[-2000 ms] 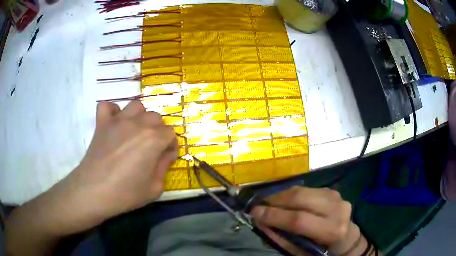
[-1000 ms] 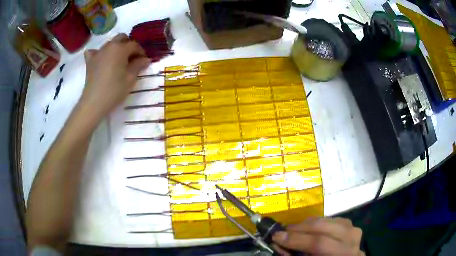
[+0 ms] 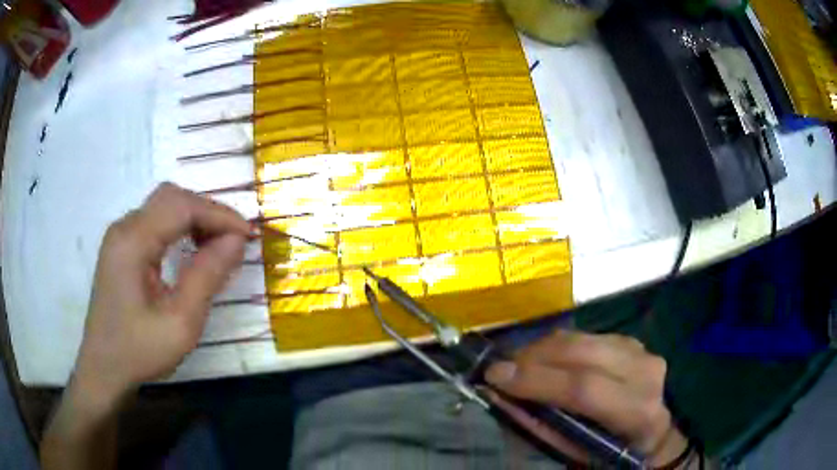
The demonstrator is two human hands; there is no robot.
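The amber heater sheet (image 3: 440, 133) lies flat on the white bench, marked in a grid. Thin dark red and black lead wires (image 3: 216, 93) stick out past its left edge in a row. My left hand (image 3: 156, 275) is at the sheet's left edge, thumb and forefinger pinched on a thin lead wire (image 3: 307, 241) that slants over the sheet. My right hand (image 3: 587, 395) holds the soldering iron (image 3: 413, 312) below the sheet's front edge. Its tip is over the sheet's lower part, right of the wire's end; contact is unclear. The curved feed tube (image 3: 390, 329) runs beside it.
A long black box (image 3: 675, 138) with a metal bracket (image 3: 739, 87) stands at the right, its cable hanging over the bench edge. A yellowish tub (image 3: 555, 20), dark red wire bundle (image 3: 216, 14) and red packet (image 3: 35, 37) are at the top. Amber sheets (image 3: 798, 55) lie far right.
My left hand has come back from the wire bundle to the sheet's left edge, now pinching a wire. The view has tipped down. My right hand still holds the iron over the sheet's lower part.
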